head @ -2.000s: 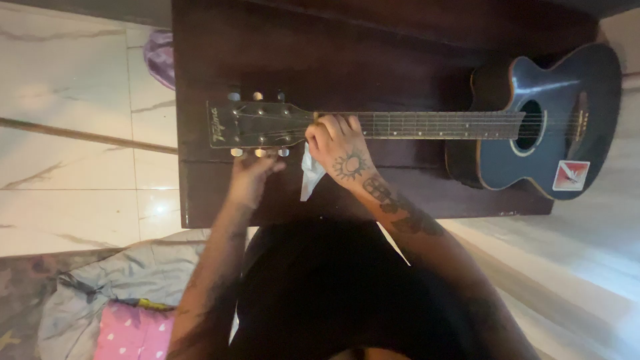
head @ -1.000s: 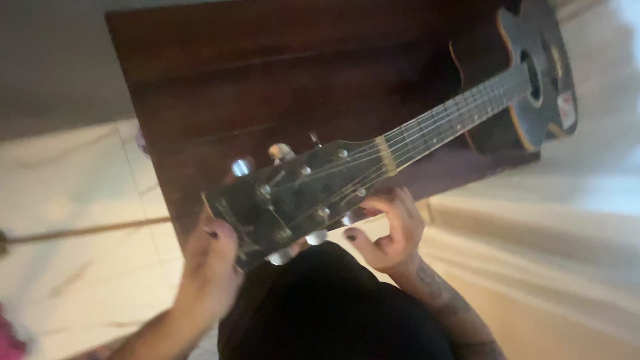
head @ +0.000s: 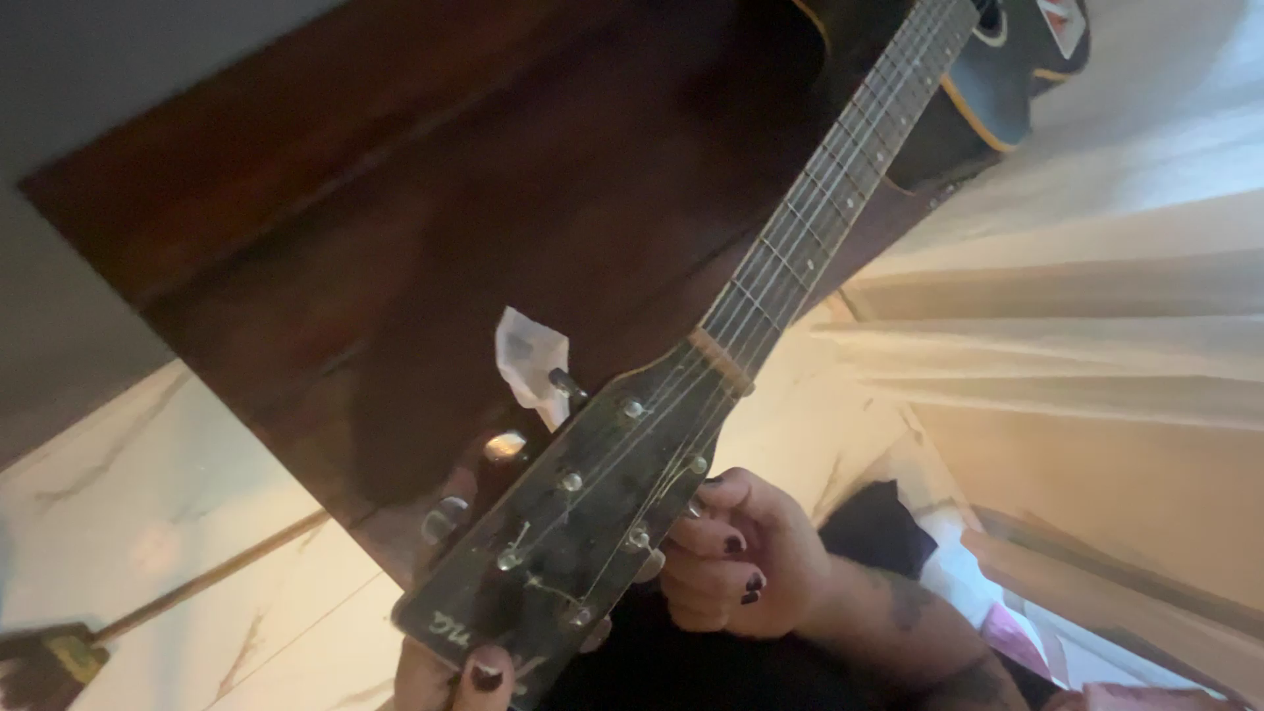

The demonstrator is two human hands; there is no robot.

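Note:
A dark acoustic guitar (head: 829, 168) reaches diagonally from the top right down to its headstock (head: 592, 494) at the lower middle. My left hand (head: 459, 671) grips the headstock's end, thumb on the face and the other fingers mostly hidden behind it. With curled fingers, my right hand (head: 750, 563) is at a tuning peg (head: 694, 508) on the headstock's right edge, near the nut; the fingertips are partly hidden. More tuning pegs stand along the left edge. Just beyond them a crumpled white piece of paper or cloth (head: 531, 357) lies on the dark wooden table (head: 395, 247).
Pale curtains (head: 1086, 336) hang along the right side. Marble-look floor tiles (head: 168, 474) show at the lower left, with a broom (head: 59, 657) on them. Pink and white fabric (head: 1017, 632) is at the lower right.
The view has turned and come nearer the headstock. My right hand, whose fingers were spread beside the headstock, is now curled at a tuning peg. My left hand remains at the headstock's end.

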